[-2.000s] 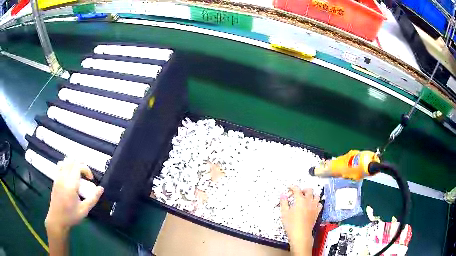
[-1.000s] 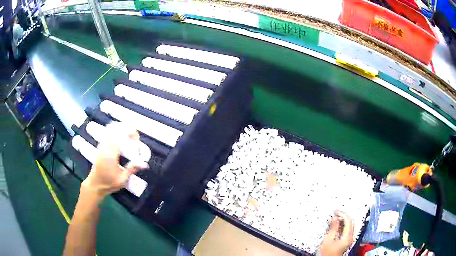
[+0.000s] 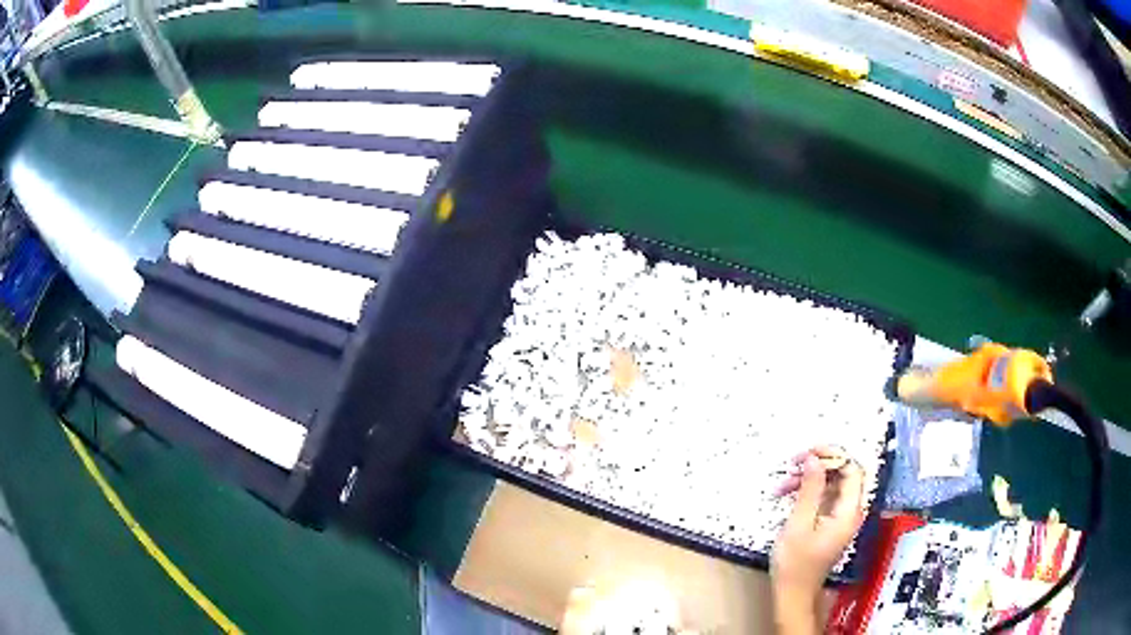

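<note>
My left hand (image 3: 583,613) is at the bottom edge, blurred, overexposed and mostly cut off. It is around a white part (image 3: 640,610) with small dark spots, seemingly the end of a tube. My right hand (image 3: 821,502) is over the right side of the black parts tray (image 3: 595,506), its thumb and fingers curled together at the small white inserts (image 3: 732,409). Whether it pinches a piece cannot be told. Larger white fittings (image 3: 521,372) lie at the tray's left side.
The black product tray (image 3: 428,304) at left holds several white tubes (image 3: 285,279), with one groove empty. The orange screwdriver (image 3: 980,382) hangs at right, above a clear bag (image 3: 933,465). Brown cardboard (image 3: 527,546) lies in front. A red base (image 3: 878,564) and striped packet (image 3: 1036,564) are lower right.
My left hand has left the product tray with a white tube and moved right to the bottom edge; a groove there is now empty. My right hand stays at the inserts, fingers closer together. The view has shifted.
</note>
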